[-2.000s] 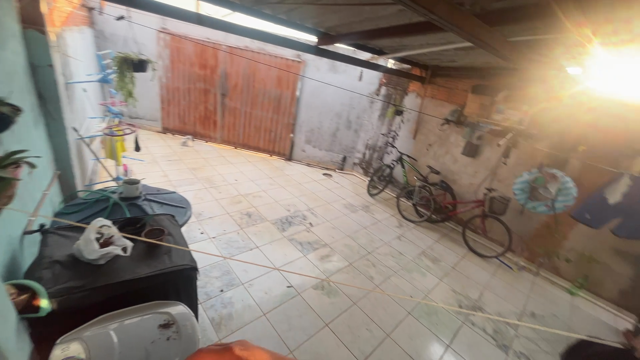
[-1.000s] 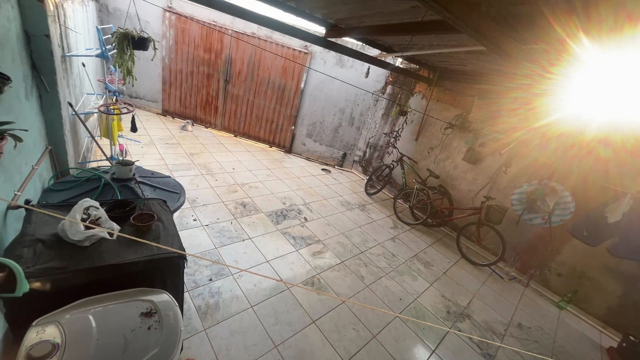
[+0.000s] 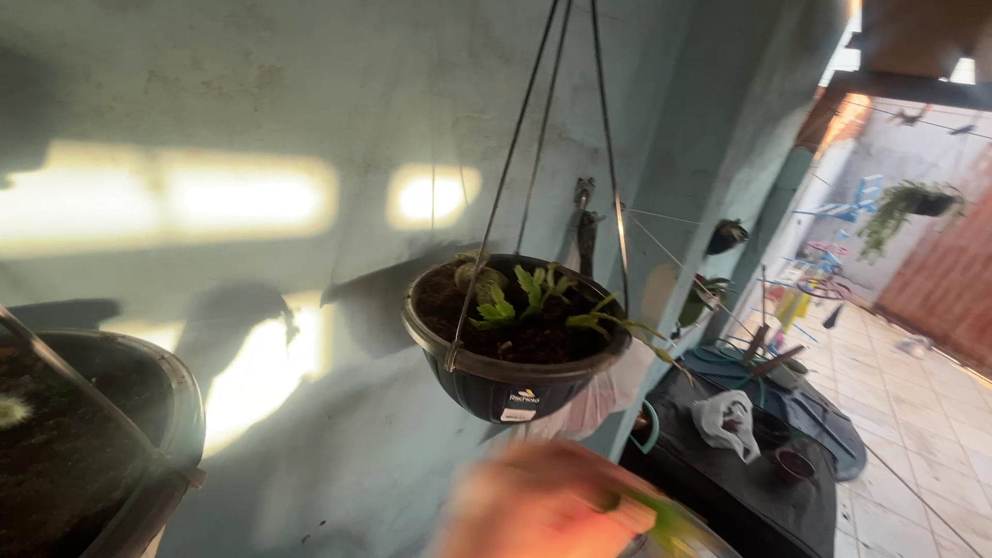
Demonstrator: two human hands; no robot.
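Observation:
My left hand [image 3: 542, 500], blurred by motion, is at the bottom centre, with its fingers closed around a green plant piece [image 3: 670, 523] that points to the lower right. Its exact shape is too blurred to tell. Just above the hand hangs a black plastic pot [image 3: 473, 391] on three thin hanger rods. Dark soil [image 3: 519, 345], green lobed stems [image 3: 535, 291] and a rounded, pale green-brown thing [image 3: 480, 283] show inside it. The hand appears in front of and below the pot; whether they touch cannot be told. My right hand is out of view.
A larger planter [image 3: 174, 403] with soil hangs at the left edge. Behind is a pale green wall [image 3: 372, 77]. To the right, a black-covered surface [image 3: 756, 492] bears a white plastic bag [image 3: 728, 422] and a small pot [image 3: 794, 465]. Thin lines cross the tiled yard [image 3: 891, 403].
The view has swung left from the yard to the wall, and the hanging pot and large planter now show close up. My left hand with the green piece has come into view.

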